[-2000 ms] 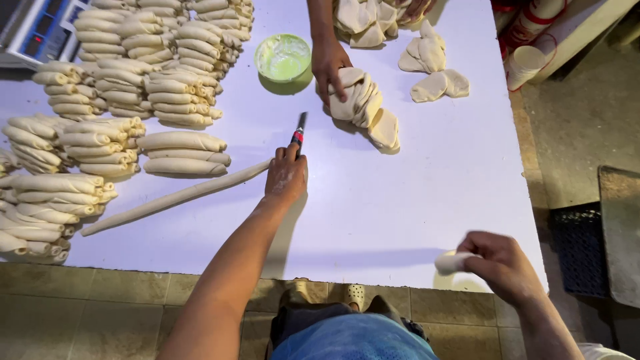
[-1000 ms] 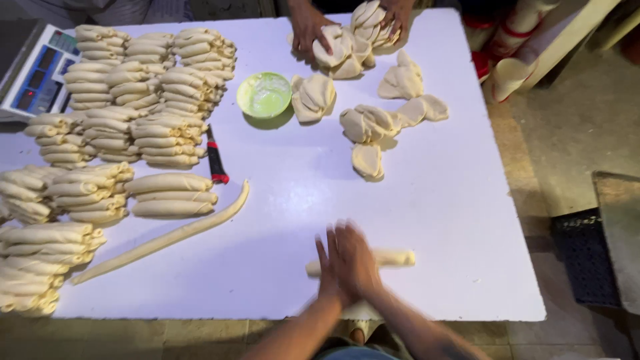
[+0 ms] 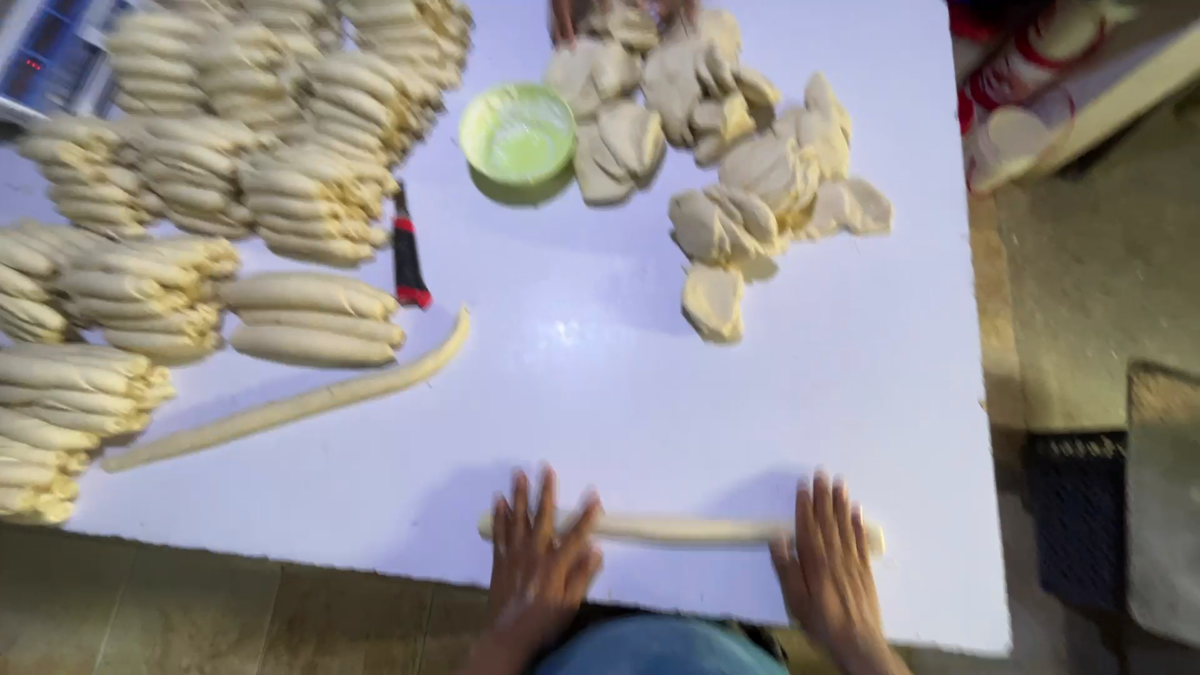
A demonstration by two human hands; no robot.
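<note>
A thin rope of dough (image 3: 689, 530) lies near the front edge of the white table (image 3: 600, 412). Flat on its left end rests my left hand (image 3: 544, 553), fingers spread. My right hand (image 3: 830, 553) lies palm down over its right end, fingers slightly apart. A longer dough rope (image 3: 300, 408) stretches diagonally to the left. Above that rope's tip is a knife with a black and red handle (image 3: 408, 253), its blade partly against the dough rolls. Stacked dough rolls (image 3: 319, 202) cover the left side. Flat dough pieces (image 3: 722, 225) lie in overlapping clusters at the upper right.
A green bowl (image 3: 518, 134) with white residue stands at the top middle. Another person's hands (image 3: 623, 14) touch dough at the far edge of view. A digital scale (image 3: 56, 56) sits top left. Right of the table are a dark plastic crate (image 3: 1078, 516) and red-and-white containers (image 3: 1041, 66).
The knife, in my left hand two seconds ago, lies on the table. My hands, together on a short dough piece one second ago, have moved apart, and that piece is longer and thinner.
</note>
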